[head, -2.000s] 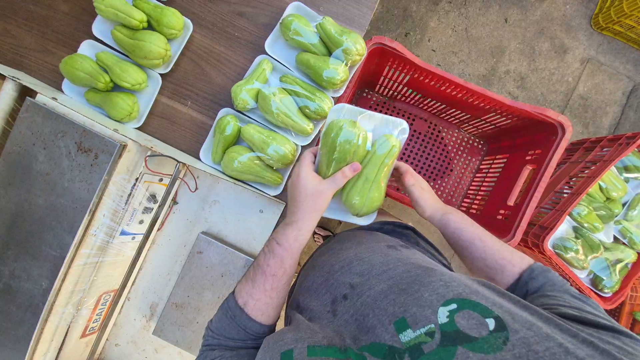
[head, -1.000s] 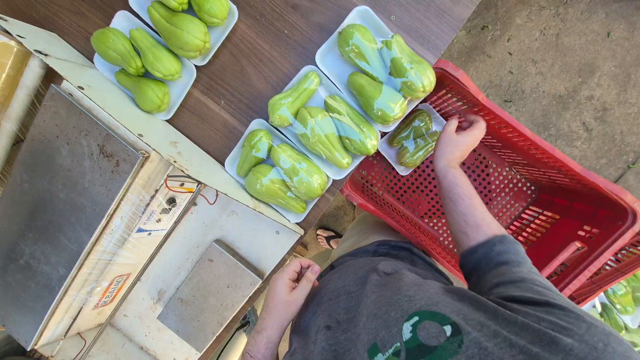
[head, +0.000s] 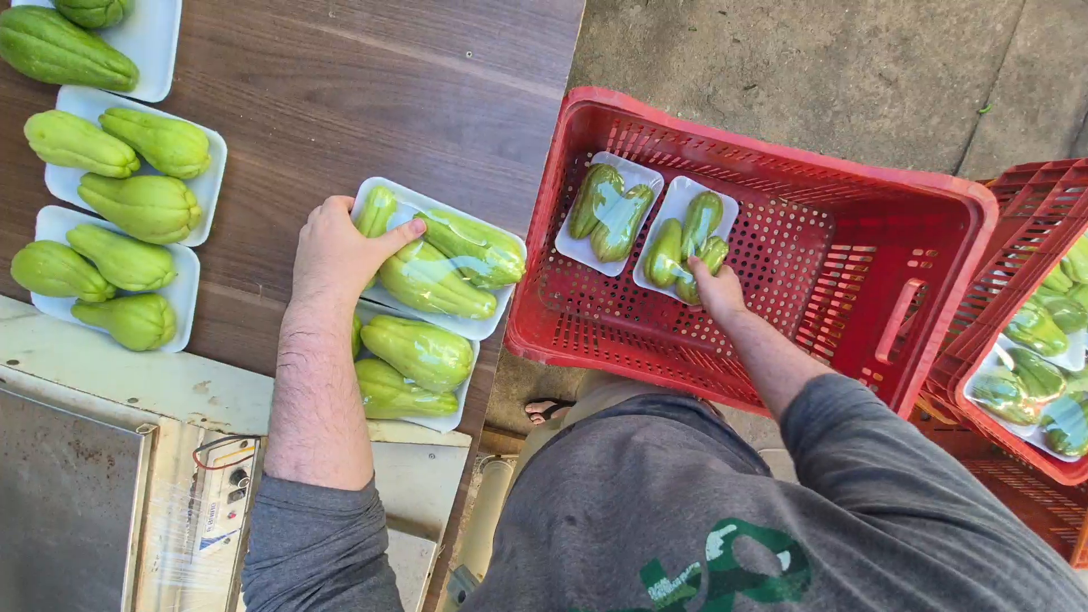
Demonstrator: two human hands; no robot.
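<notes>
My left hand grips the left end of a wrapped white foam tray of chayotes at the table's right edge. Another wrapped chayote tray lies just below it, partly behind my forearm. Inside the red plastic crate, my right hand holds the lower right corner of a wrapped tray of chayotes on the crate floor. To its left, close beside it, lies a second wrapped tray with two chayotes.
More chayote trays stand on the wooden table at the left. The wrapping machine fills the lower left. A second red crate with wrapped trays stands at the right. A sandalled foot shows beneath.
My right hand has moved from the crate's left rim down into the crate, where two trays now lie. My left hand has gone from beside my body to a wrapped tray on the table.
</notes>
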